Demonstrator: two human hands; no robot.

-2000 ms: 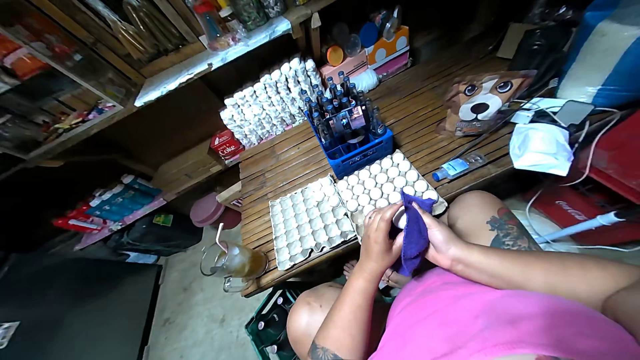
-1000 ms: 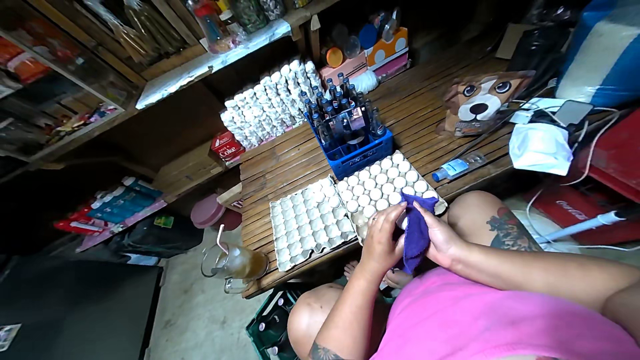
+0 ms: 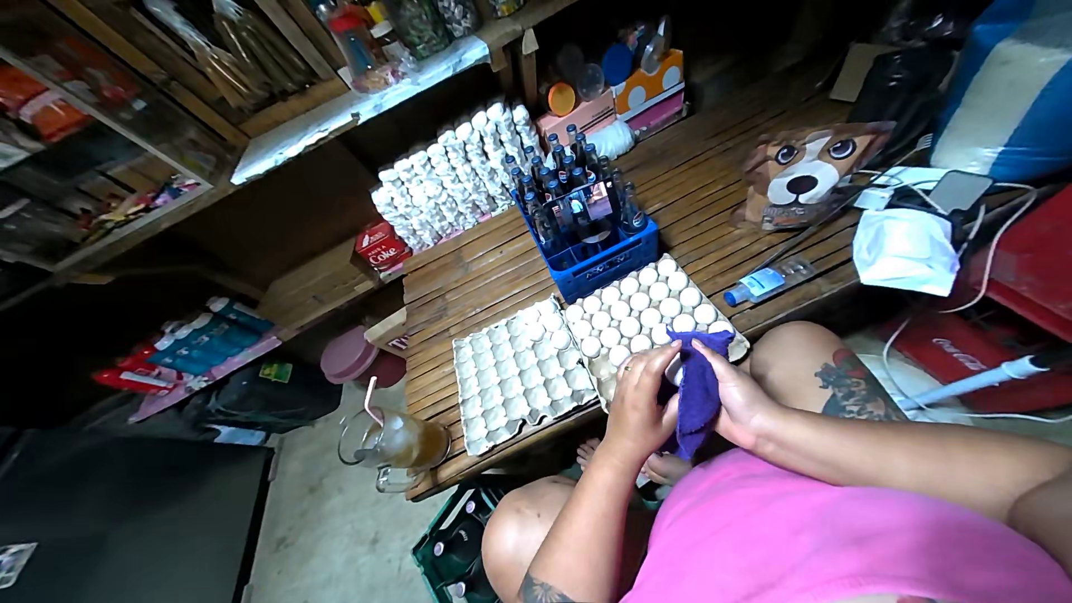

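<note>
Both hands meet over the near edge of a full-looking egg tray. My left hand (image 3: 643, 400) holds a white egg (image 3: 675, 370), only partly visible, against a purple cloth (image 3: 700, 394). My right hand (image 3: 739, 397) grips the cloth from the other side. Rows of white eggs (image 3: 639, 300) fill most of the pulp tray (image 3: 601, 378) just beyond my hands. To its left lies a second pulp egg tray (image 3: 502, 381), with a few eggs in its upper right corner and bare cups elsewhere.
A blue crate (image 3: 607, 266) of glass bottles stands behind the trays on the slatted table (image 3: 469, 280). A small bottle with a blue cap (image 3: 766, 282) lies to the right. A glass pitcher (image 3: 402, 440) is at the left edge, and a green bottle crate (image 3: 435, 544) sits on the floor.
The cloth and the fingers around it have shifted slightly; the white egg shows between them about two seconds ago and now. The trays look the same.
</note>
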